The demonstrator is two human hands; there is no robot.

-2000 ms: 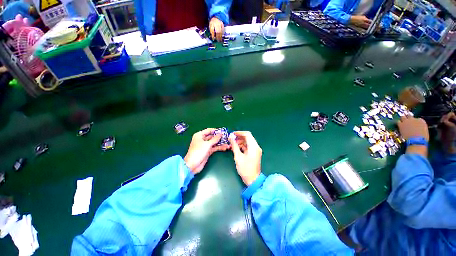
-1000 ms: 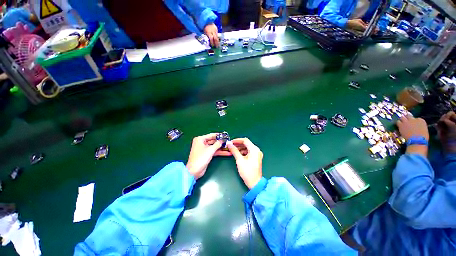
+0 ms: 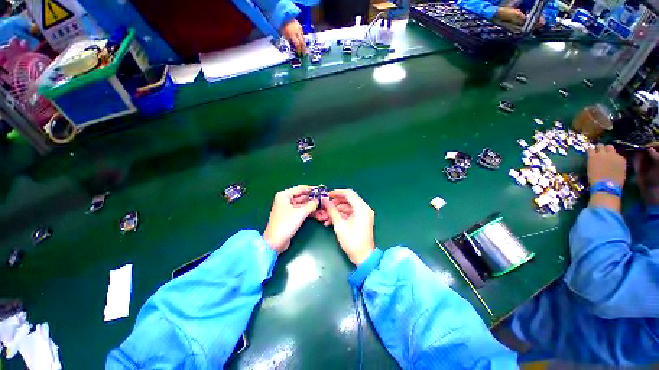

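Observation:
My left hand [image 3: 290, 215] and my right hand [image 3: 350, 220] meet above the green bench, in the middle of the view. Between their fingertips is a small dark circuit board assembly [image 3: 319, 194] with silver and white patches. The left thumb and fingers grip its left side; the right fingertips are at its right side. The fingers hide much of it. Another small board unit [image 3: 306, 144] lies beyond my hands, and one more [image 3: 233, 192] lies to their left.
A solder wire spool [image 3: 500, 247] with a thin yellowish stick [image 3: 466, 278] lies right. A pile of small white parts [image 3: 545, 170] is before a neighbour's hand [image 3: 605, 165]. A white strip [image 3: 118, 292] and a dark slab [image 3: 189, 266] lie left. A person's hand [image 3: 294, 35] is across the bench.
The board units on the bench's left and middle have shifted left in view. The held board has turned between my fingertips. The right neighbour's hand has moved slightly up.

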